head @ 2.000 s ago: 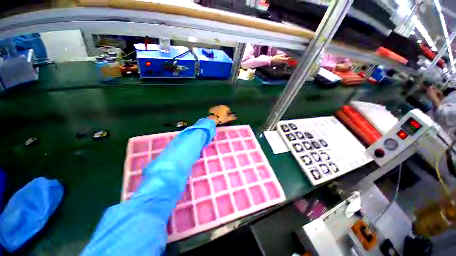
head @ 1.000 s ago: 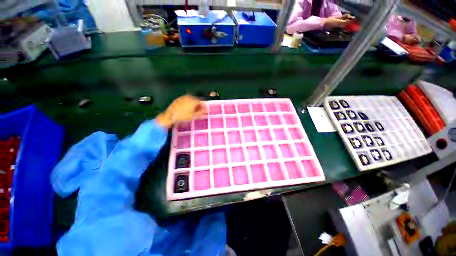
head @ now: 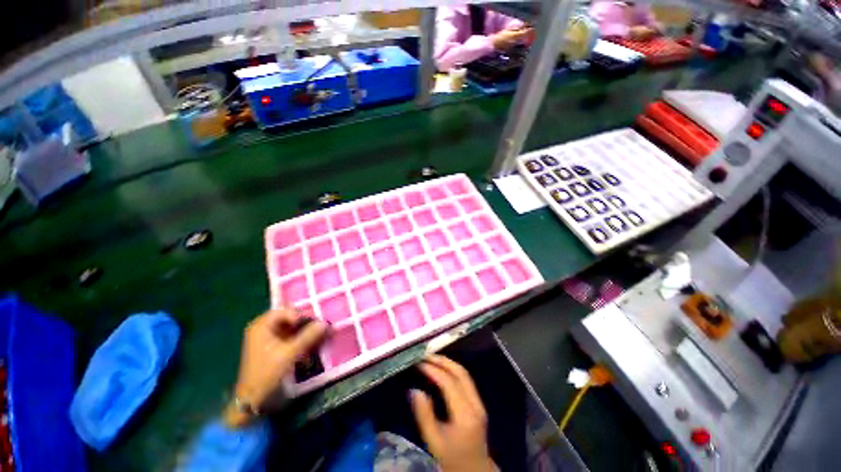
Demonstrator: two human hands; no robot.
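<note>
The pink compartment tray [head: 392, 263] lies on the green bench, most pockets empty. One black device housing [head: 309, 366] sits in its near-left corner pocket. My left hand [head: 267, 355] is over the tray's near-left edge, its thumb and fingers closed on another dark housing [head: 302, 324] just above that pocket; the fingers partly hide it. My right hand [head: 452, 410] is open and empty below the tray's front edge, fingers apart.
Loose dark parts [head: 198, 240] lie behind and left of the tray. A blue bin [head: 32, 387] and blue cloth [head: 124, 378] are at left. The white parts tray [head: 613, 189], a metal post [head: 530, 88] and the dispensing machine [head: 636, 346] are at right.
My left hand has moved from the tray's far-left corner to its near-left corner. My right hand has come into view. The camera view has shifted.
</note>
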